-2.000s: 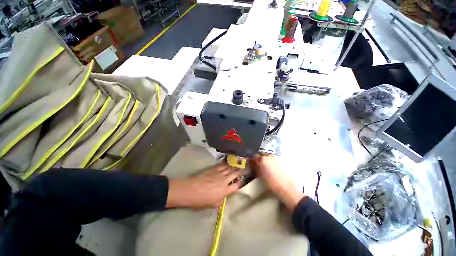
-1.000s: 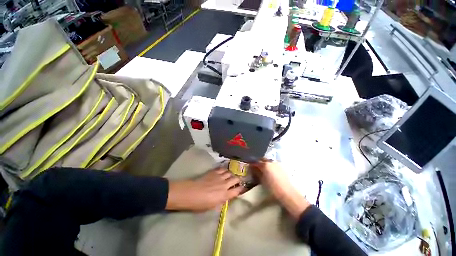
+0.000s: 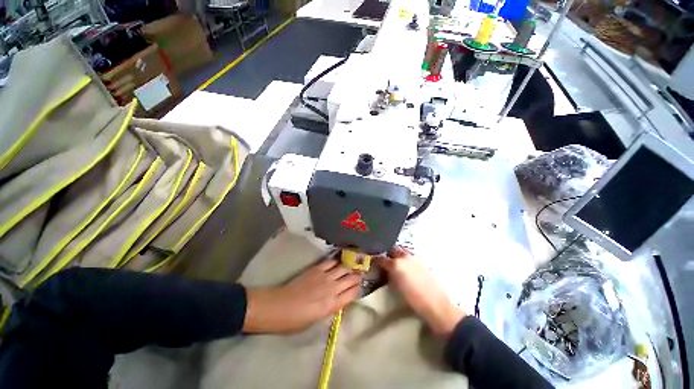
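Observation:
A beige bag panel with a yellow binding strip lies under the sewing machine head, which is dark grey with a red logo. A small yellow presser clamp sits directly under the head. My left hand lies flat on the cloth just left of the clamp, fingers together. My right hand is at the right of the clamp, fingertips bent in at the cloth's edge and partly hidden. Whether they pinch cloth or a small fitting is too small to tell.
A pile of beige bags with yellow edges stands at left. An open clear plastic bag of dark fittings, a greyer plastic bag and a control panel are at right. A dark cord lies on the table. Thread cones stand behind.
The camera view has shifted slightly. Both hands stay beside the clamp on the cloth, with hardly any movement.

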